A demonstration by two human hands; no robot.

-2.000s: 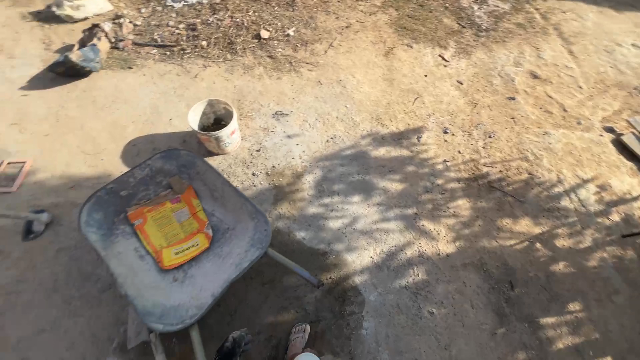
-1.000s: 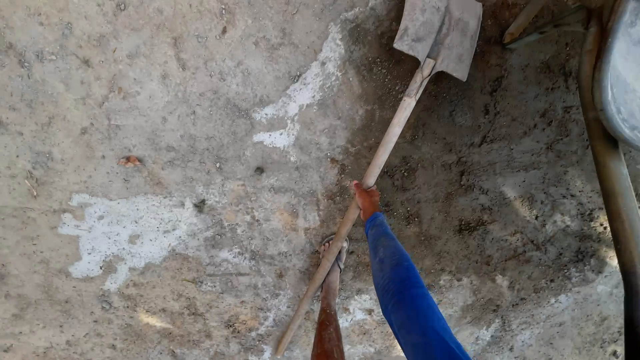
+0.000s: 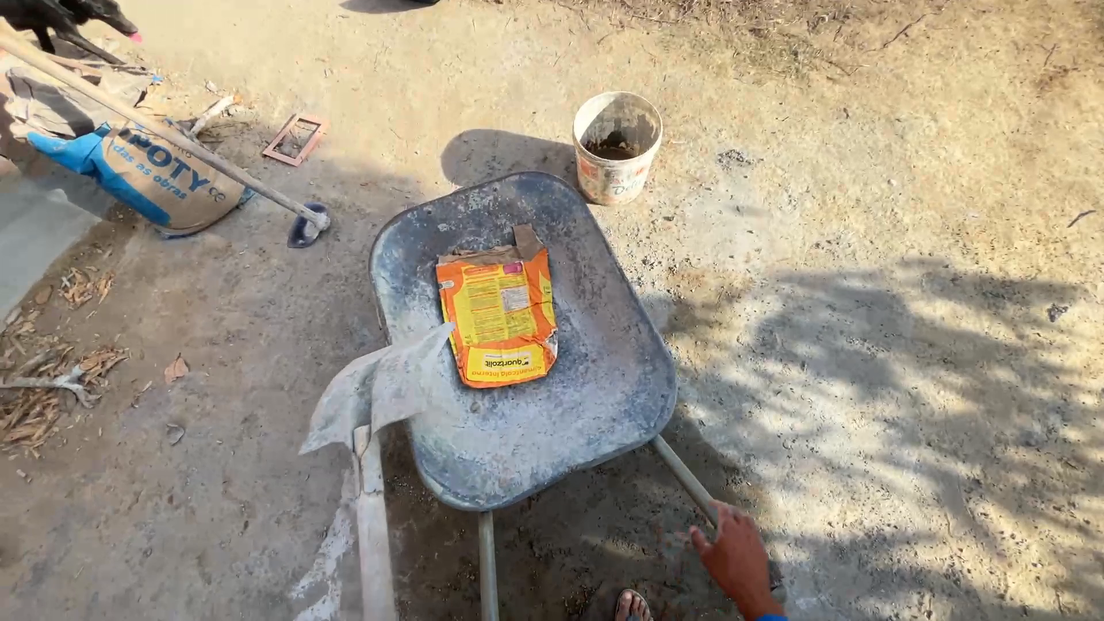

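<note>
My right hand (image 3: 735,552) is over the right handle (image 3: 686,479) of a metal wheelbarrow (image 3: 586,423), thumb spread from the fingers; no closed grip shows. My left hand is out of the picture. To the left of the barrow stands a shovel, its grey blade (image 3: 379,388) by the tray's left rim and its pale wooden shaft (image 3: 375,543) running off the bottom edge. An orange and yellow quartzolit bag (image 3: 498,315), torn at its top, lies in the tray. The barrow's left handle (image 3: 488,561) is untouched.
Beyond the tray stands a stained plastic bucket (image 3: 617,168) with dark material inside. Upper left are a paper cement sack (image 3: 172,185), a long-handled tool (image 3: 216,164), a small pinkish frame (image 3: 296,140) and a dog (image 3: 73,26). Wood chips (image 3: 52,397) litter the left ground.
The view has swung from the ground back to the wheelbarrow. One second ago a hand gripped the shovel's shaft; now the shovel is left of the barrow and my right hand is at its handle.
</note>
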